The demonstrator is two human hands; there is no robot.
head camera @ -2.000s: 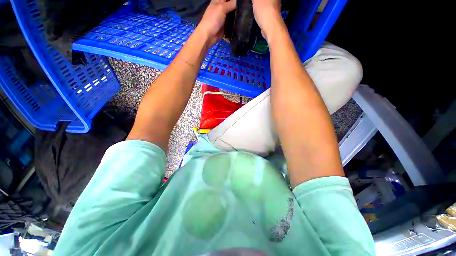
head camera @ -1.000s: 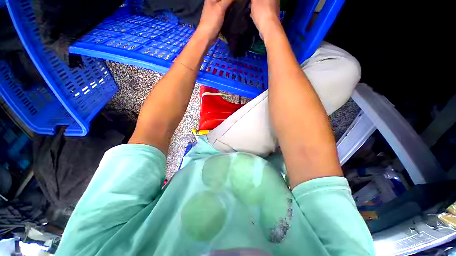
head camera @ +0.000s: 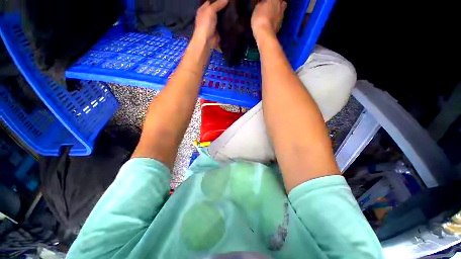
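Dark cloth (head camera: 233,35) hangs between my two hands at the top of the view, over the blue slatted crate (head camera: 146,56). My left hand (head camera: 209,23) is closed on its left side. My right hand (head camera: 268,17) is closed on its right side, with its fingertips near the top edge. The upper part of the cloth is cut off by the picture's edge. A small dark green thing (head camera: 251,53) shows beside the cloth, inside the crate; I cannot tell what it is.
Another blue crate (head camera: 60,119) with dark cloth stands at the left. More dark cloth (head camera: 76,184) hangs below it. A red cloth or bag (head camera: 215,121) lies on the speckled floor (head camera: 132,101). Pale grey chair legs (head camera: 399,134) stand at the right.
The held dark cloth is spread wider, and my hands are a little further apart. The view has shifted slightly, so the crates and red thing sit lower in it.
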